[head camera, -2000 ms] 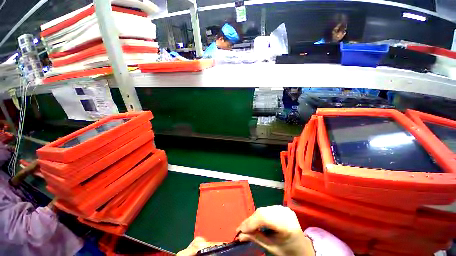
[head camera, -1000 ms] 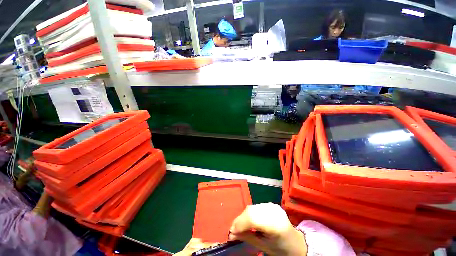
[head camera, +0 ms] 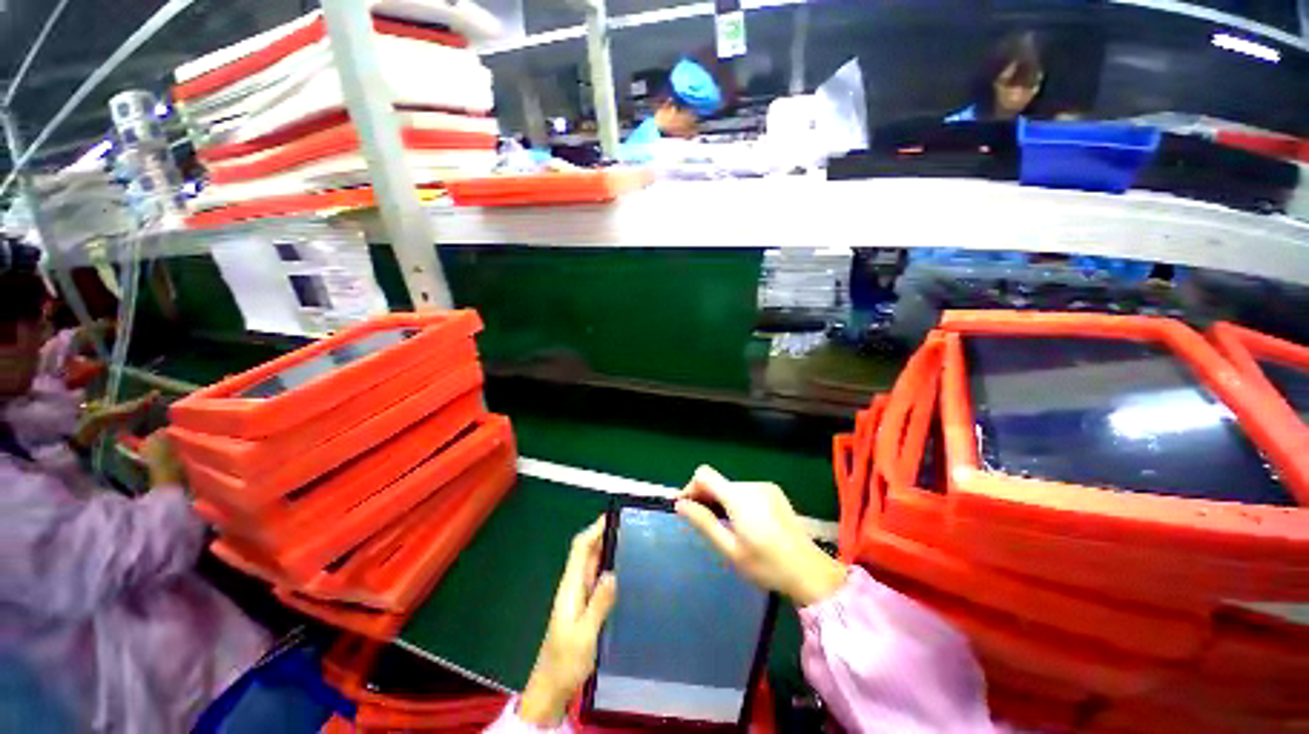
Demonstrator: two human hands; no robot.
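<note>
A black-framed tablet [head camera: 681, 617] with a pale grey-blue lit screen is held upright in front of me, over the green bench. My left hand [head camera: 577, 624] grips its left edge. My right hand [head camera: 754, 534] is at its top edge near the top right corner, fingertips pinched together. Whether a small plug is between those fingers cannot be seen. A bit of orange foam shows at the tablet's lower edges.
A leaning stack of orange foam trays [head camera: 345, 459] stands left, a larger pile [head camera: 1120, 523] right with a dark tablet [head camera: 1113, 409] on top. A person in a pink smock [head camera: 108, 574] is at far left. A white shelf [head camera: 718, 218] with a blue bin [head camera: 1087, 155] crosses above.
The tablet has come up into view, its screen now facing me and lit. Both hands have risen with it. It now covers the place where the empty orange tray showed. The view has shifted slightly left.
</note>
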